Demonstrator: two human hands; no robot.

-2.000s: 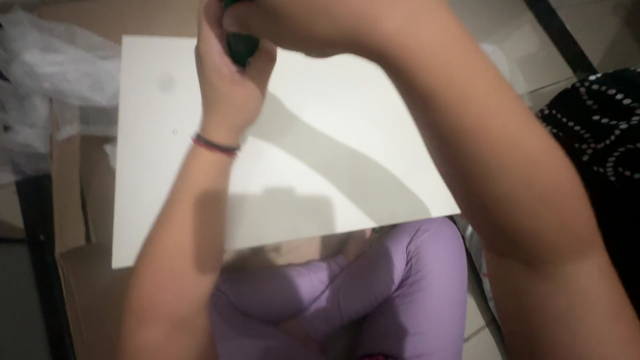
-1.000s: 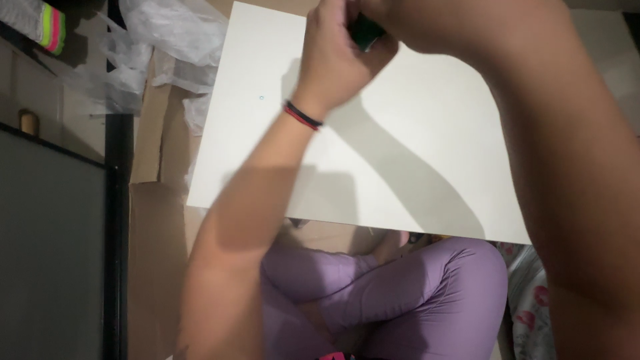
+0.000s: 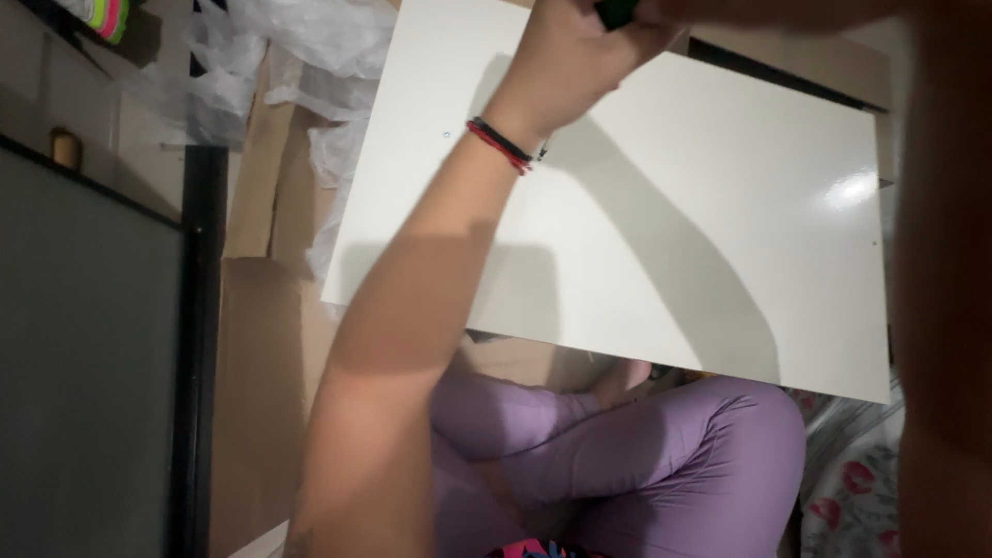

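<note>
A white panel (image 3: 806, 310) with a glossy surface and small holes lies in front of my crossed legs. Over its far edge, at the top of the view, my left hand (image 3: 573, 62) is closed around a dark green object (image 3: 617, 12), perhaps a tool handle; most of it is hidden. My right hand (image 3: 670, 14) is at the same object, largely cut off by the frame's top, so its fingers cannot be made out. The right forearm crosses the upper right corner and covers part of the view there.
Crumpled clear plastic wrap (image 3: 333, 46) and an opened cardboard box (image 3: 260, 387) are left of the panel. A dark-framed grey panel (image 3: 85, 333) stands at the far left. Floral fabric (image 3: 849, 488) lies at the lower right, beside my knee.
The view has shifted left, bringing the grey panel at the left into sight. Both hands stay together at the green object by the panel's far edge.
</note>
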